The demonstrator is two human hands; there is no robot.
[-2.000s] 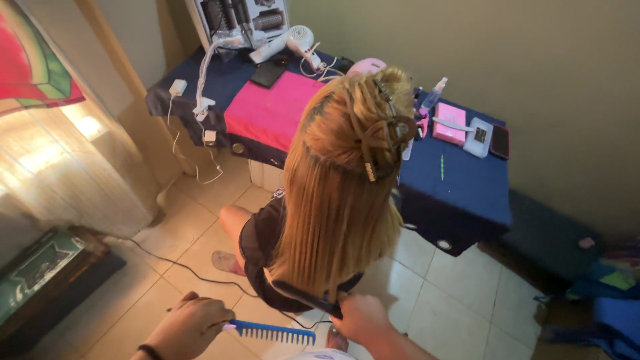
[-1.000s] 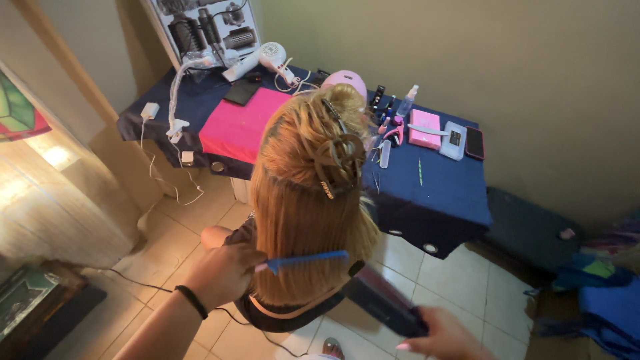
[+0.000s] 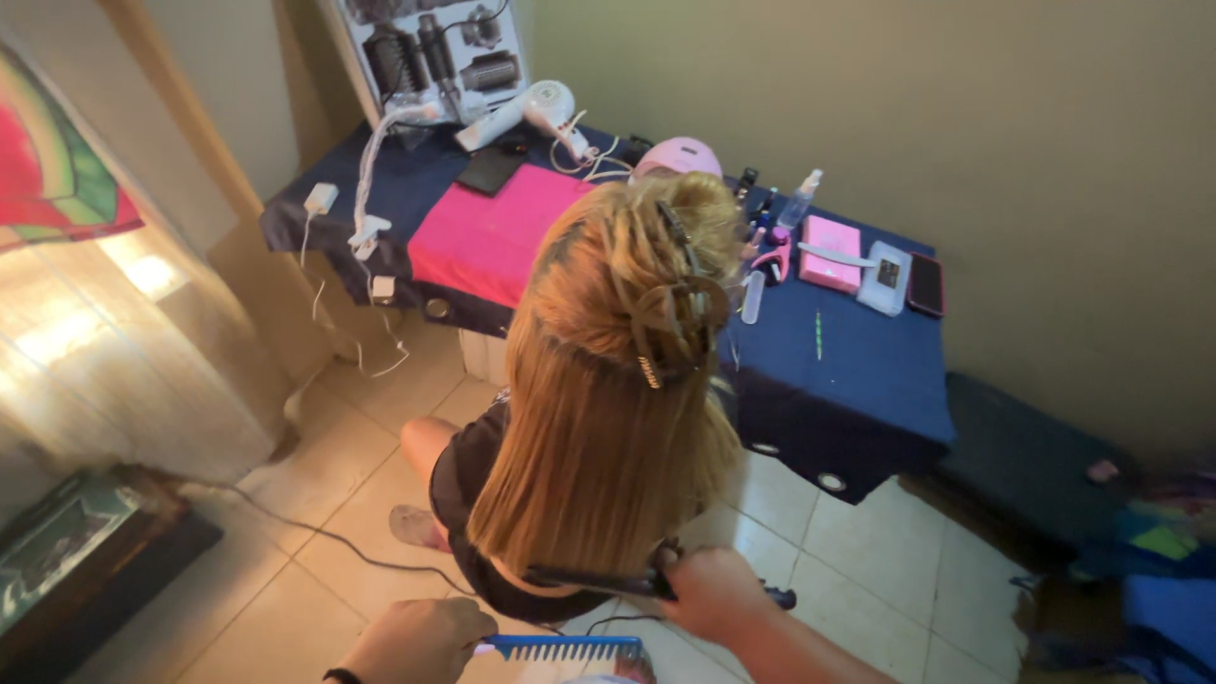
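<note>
A seated person with long blond hair (image 3: 598, 456) has their back to me, the upper hair twisted up in a claw clip (image 3: 679, 309). My right hand (image 3: 717, 589) grips a black hair straightener (image 3: 603, 579), which lies across the lower ends of the hair. Whether its plates are clamped on the hair is hard to tell. At the lower left, my left hand (image 3: 423, 641) holds a blue wide-tooth comb (image 3: 570, 648) below the hair ends, teeth pointing down and apart from the hair.
Beyond the person stands a table with a dark blue cloth (image 3: 855, 380), bearing a white hair dryer (image 3: 546, 104), a pink nail lamp (image 3: 679, 157), a pink box (image 3: 829, 252) and a spray bottle (image 3: 800, 199). A black cord (image 3: 351, 546) crosses the tiled floor.
One second ago the comb was against the hair and the straightener beside it, off to the right. Now the comb is lower, clear of the hair, and the straightener is at the hair ends.
</note>
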